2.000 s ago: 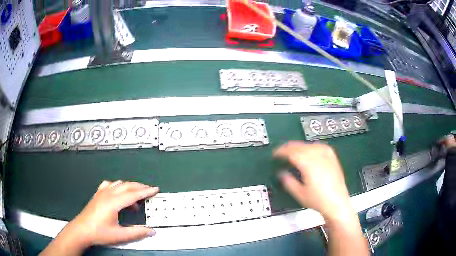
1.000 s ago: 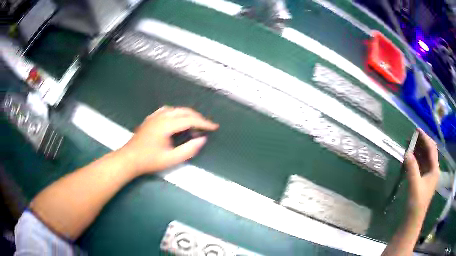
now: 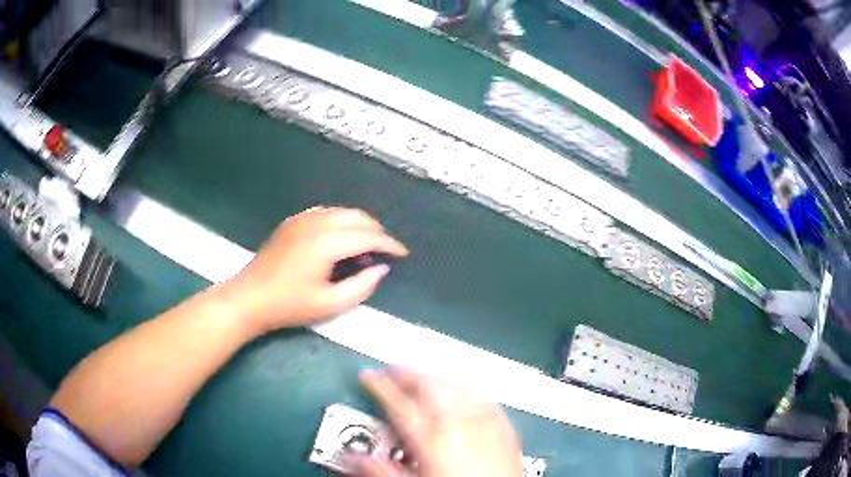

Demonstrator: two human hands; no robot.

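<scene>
My left hand [image 3: 322,265] is over the green belt near the front rail, thumb and fingers apart, holding nothing. My right hand [image 3: 453,424] is blurred over a fixture with round seats [image 3: 338,436] on the near green surface. Its fingers cover the middle of this fixture; whether they grip it cannot be told. A flat silver fixture underside [image 3: 631,370] with small dark holes lies on the belt at the right, touched by neither hand.
A row of silver fixtures [image 3: 425,154] lies along the middle rail. Another fixture [image 3: 558,126] lies beyond. Stacked fixtures [image 3: 58,240] lie at left beside the machine frame [image 3: 112,163]. A red bin [image 3: 690,101] and blue bins [image 3: 760,186] stand at far right. A guide arm [image 3: 793,306] is at right.
The view has turned left since the oldest frame. My right hand has moved from the far right of the belt to the near fixture. My left hand has barely moved since one second ago.
</scene>
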